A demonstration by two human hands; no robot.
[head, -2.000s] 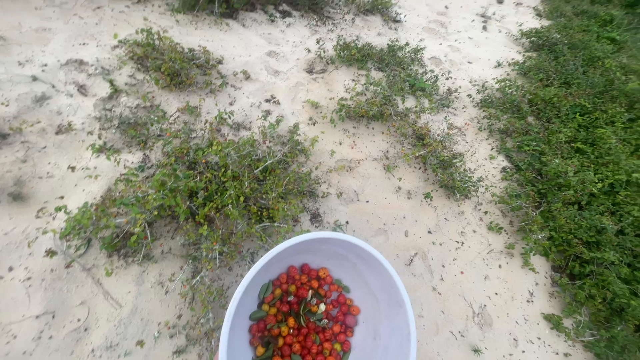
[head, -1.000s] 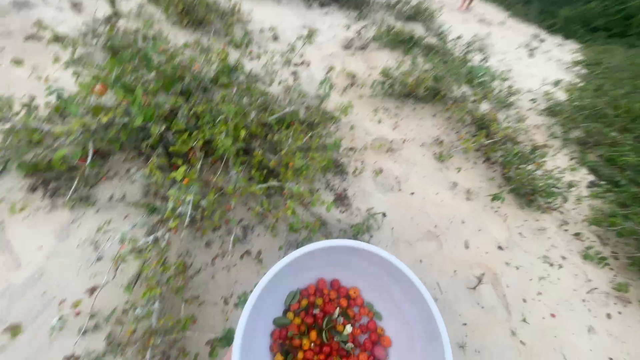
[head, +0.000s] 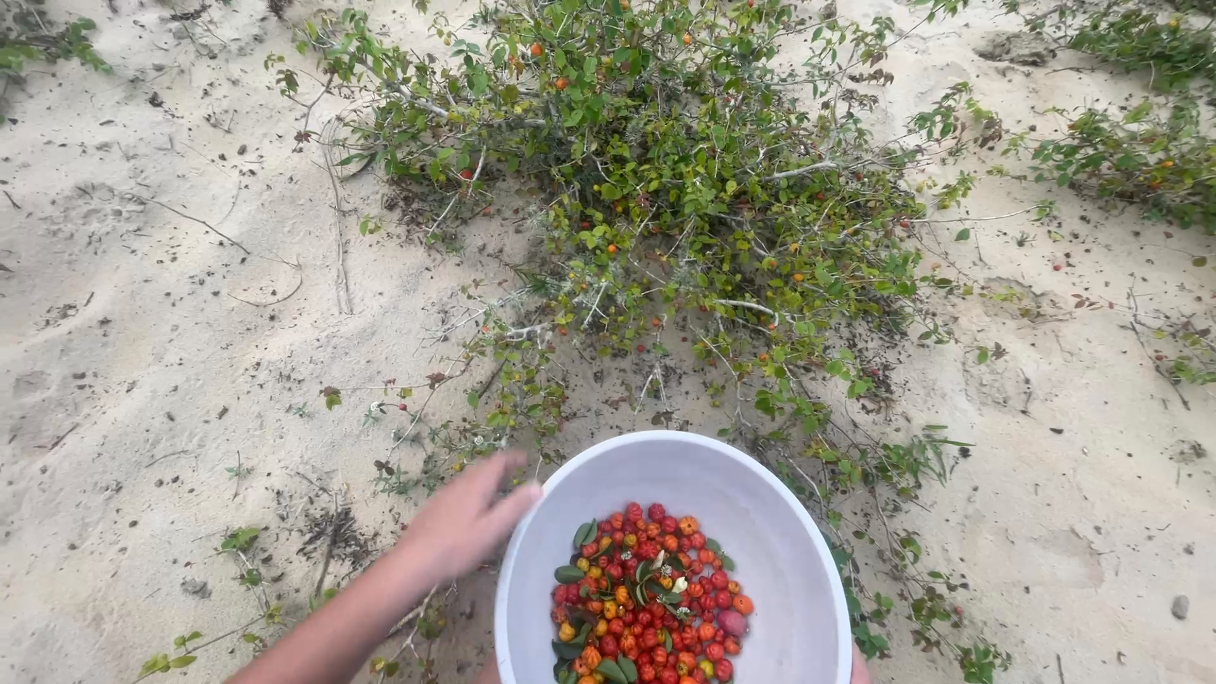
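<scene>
A white plastic bowl (head: 779,532) fills the lower middle of the view, holding a heap of red, orange and yellow ribbed berries (head: 655,608) mixed with green leaves. My left hand (head: 465,518) is blurred at the bowl's left rim, fingers apart, with nothing seen in it; whether it touches the rim is unclear. Of my right hand (head: 860,667) only a sliver shows at the bowl's lower right side, against its outer wall; the rest is hidden behind the bowl or out of frame. Just beyond the bowl spreads a low green shrub (head: 665,180) bearing scattered orange and red berries.
Pale sand (head: 190,351) with twigs and fallen leaves surrounds the shrub. Thin bare branches reach toward the bowl on both sides. Another low shrub (head: 1130,161) grows at the upper right, and some green leaves (head: 47,43) show at the upper left.
My left arm and hand have come into view left of the bowl. The view has shifted, and the berry-bearing shrub now lies straight beyond the bowl.
</scene>
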